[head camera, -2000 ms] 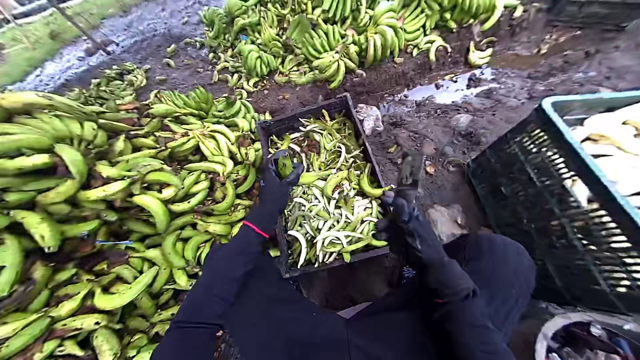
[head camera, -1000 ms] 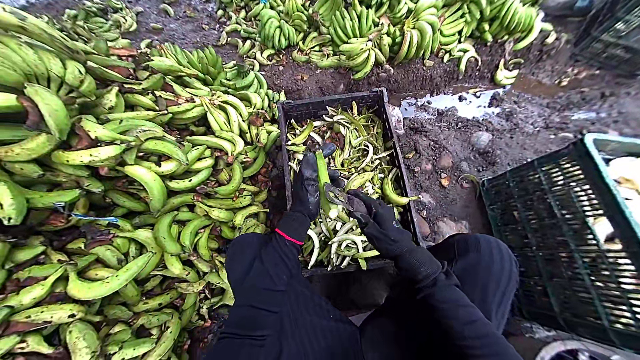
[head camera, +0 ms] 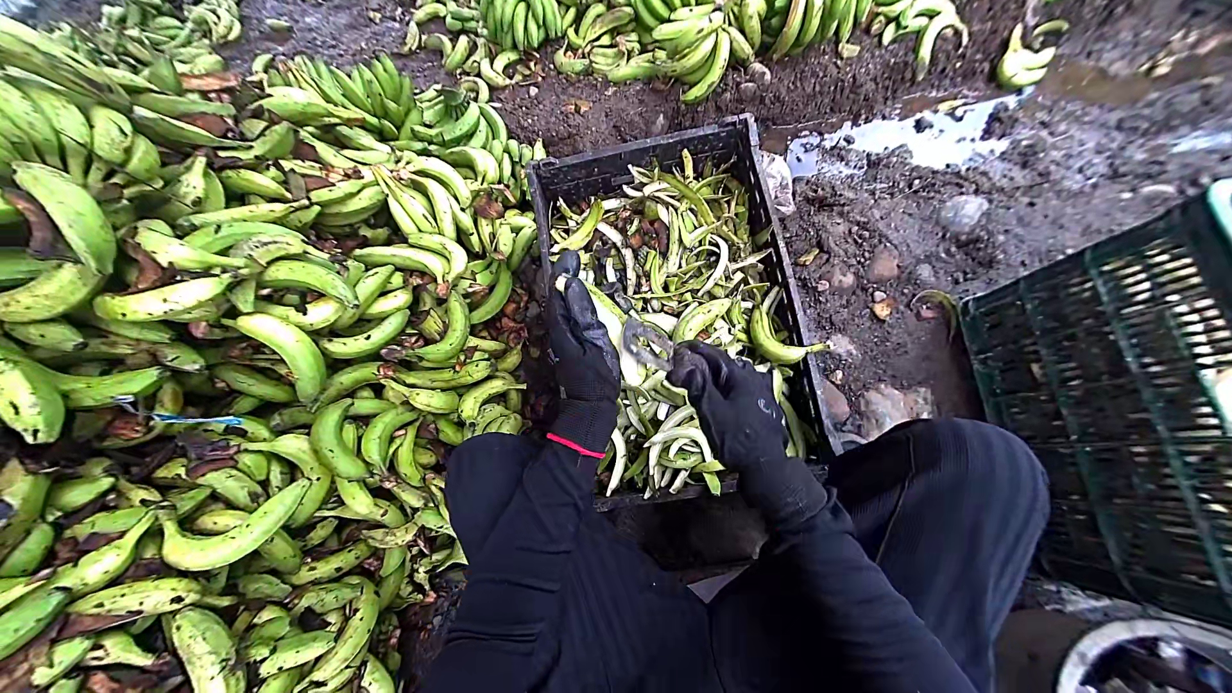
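Note:
My left hand (head camera: 585, 351), in a black glove with a red cuff edge, holds a partly peeled green plantain (head camera: 608, 318) upright over the black plastic crate (head camera: 782, 279). Its pale flesh shows on the side toward my right. My right hand (head camera: 736, 404), gloved in black too, is closed around a tool with a metal blade (head camera: 647, 344), which lies against the plantain; the handle is hidden in the fist. Green and whitish plantain peels (head camera: 674, 433) fill much of the crate below both hands. A curved green plantain or peel (head camera: 776, 342) lies over its right side.
A large heap of green plantains (head camera: 289, 356) rises on my left. More bunches (head camera: 693, 38) lie on the muddy ground beyond the crate. At right stands a dark green slatted crate (head camera: 1097, 385), with a round pale-rimmed container (head camera: 1088, 654) below it. Stones and a puddle (head camera: 924, 135) lie beyond.
Two seconds ago my hands were apart at opposite sides of the crate; they came together over it. Since one second ago, pale flesh has become visible on the held plantain.

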